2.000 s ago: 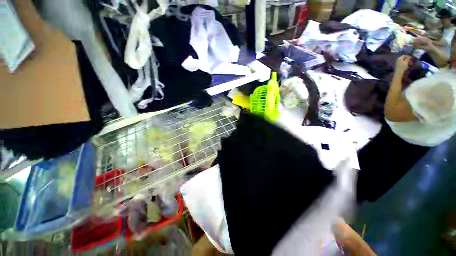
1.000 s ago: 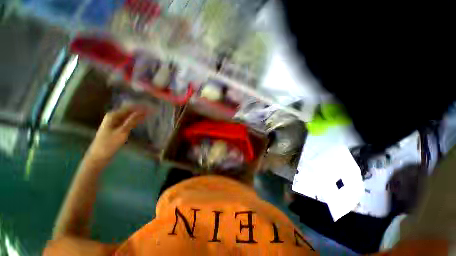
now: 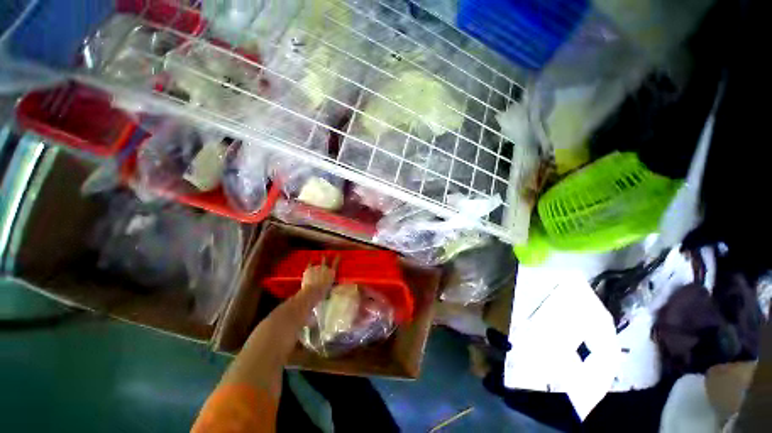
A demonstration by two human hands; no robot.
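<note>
My left hand (image 3: pixel 317 281), bare with an orange sleeve, reaches into an open brown carton (image 3: pixel 398 362). Its fingers are at a red plastic basket (image 3: pixel 362 264) inside; whether they grip it is unclear. Clear plastic bags with pale pieces (image 3: pixel 340 315) lie in the basket, beside and below my fingers. A large black fabric mass (image 3: pixel 735 161) fills the right edge of the view. My right hand is not in view.
A white wire rack (image 3: pixel 423 194) stands above red baskets (image 3: pixel 72 118) with bagged parts. Another open carton (image 3: pixel 51 245) holds clear bags at left. A lime-green fan (image 3: pixel 601 207) and a white sheet with a dark square hole (image 3: pixel 563 334) are at right.
The view has turned down from the table to the cartons and moved closer. My left hand has moved right and down, from above the left carton into the carton with the red basket.
</note>
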